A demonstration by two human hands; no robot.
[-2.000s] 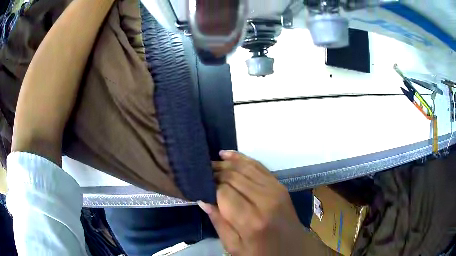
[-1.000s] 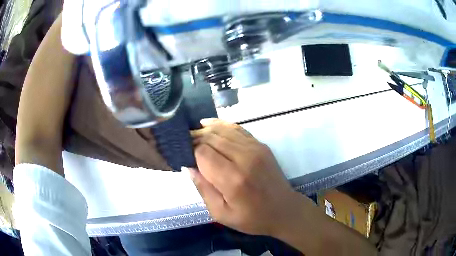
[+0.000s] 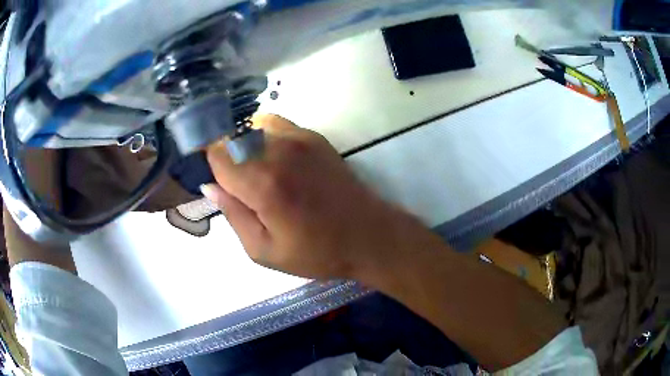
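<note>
My right hand pinches the end of the dark navy waistband beside the machine's tension parts, which partly cover the fingers. Brown garment cloth shows through the chrome ring of the sewing machine head at the left. The needle area is hidden behind the head. My left forearm, in a pale sleeve, runs up the left edge; my left hand itself is hidden behind the machine head.
A flat black rectangle lies on the white table. Snips and small tools lie at the upper right. A tape strip edges the table front. A brown garment pile and a cardboard box are at lower right.
The view has shifted, and the machine head now covers more of the left side. My right hand and the band end have moved left and up in the picture. Less brown cloth shows.
</note>
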